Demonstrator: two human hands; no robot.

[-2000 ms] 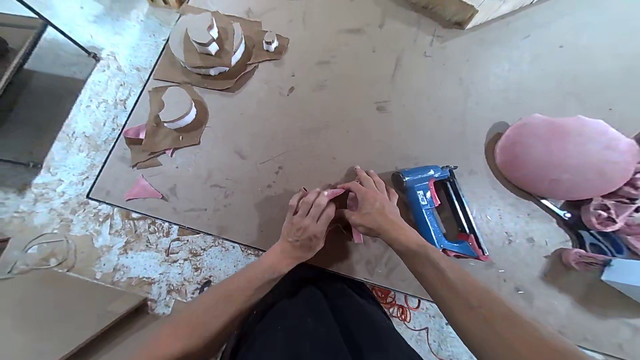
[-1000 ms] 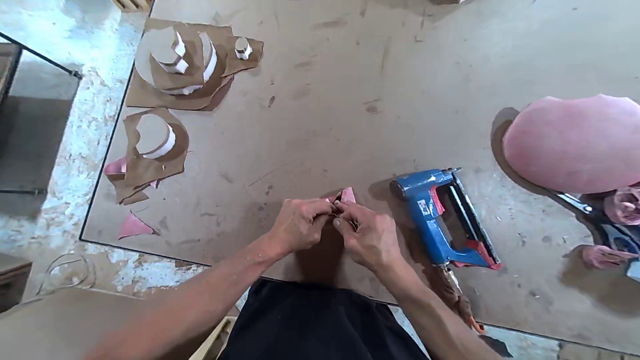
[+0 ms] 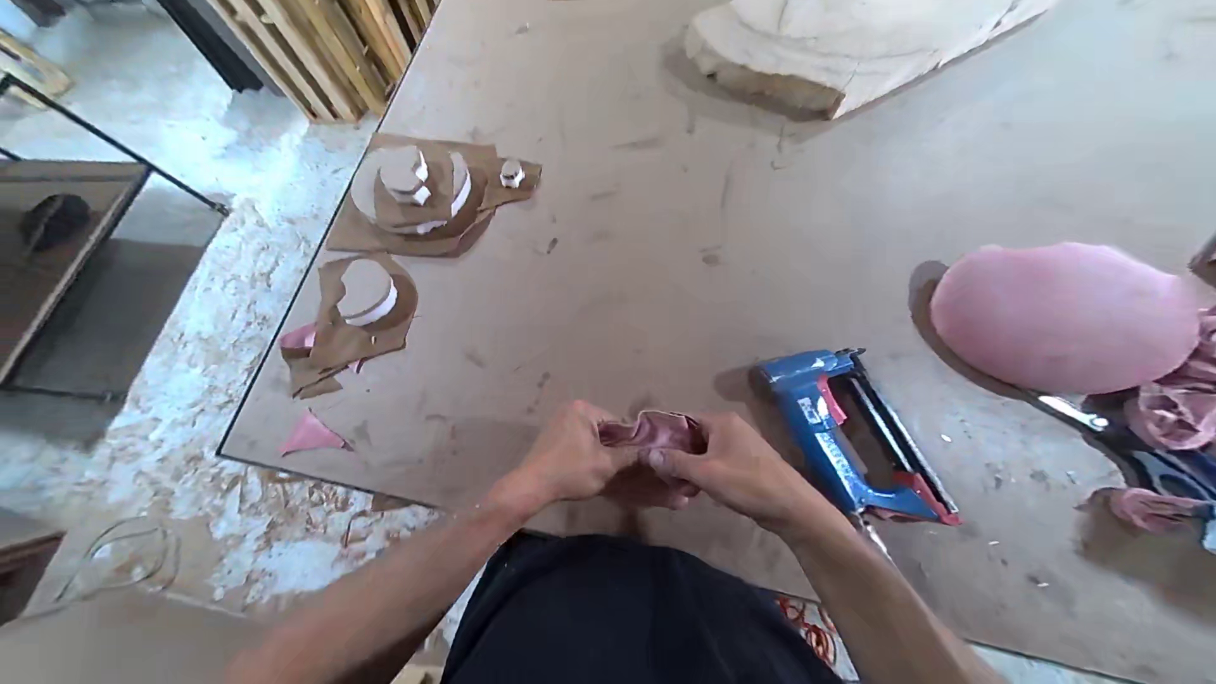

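Between my hands, low at the near edge of the table, is a small piece of pink fabric (image 3: 654,432) with folded, wavy edges. My left hand (image 3: 577,451) grips its left side, and my right hand (image 3: 727,465) pinches its right side with the thumb in front. Part of the fabric hangs below my fingers. Just right of my right hand lies a blue pneumatic staple gun (image 3: 822,446) with red parts. Farther right rests a rounded pad covered in pink fabric (image 3: 1064,318), with scissors (image 3: 1078,413) and crumpled pink fabric (image 3: 1178,408) beside it.
At the left of the table (image 3: 646,285) are white foam discs (image 3: 366,292) on brown scraps (image 3: 408,285), and a pink triangular scrap (image 3: 312,434). A large pale padded piece (image 3: 836,47) lies at the far side. Wooden slats (image 3: 318,57) stand beyond the left edge.
The pink fabric between my hands shows more openly now, its wavy upper edge spread between my fingers. The view has shifted, showing more of the table's far side.
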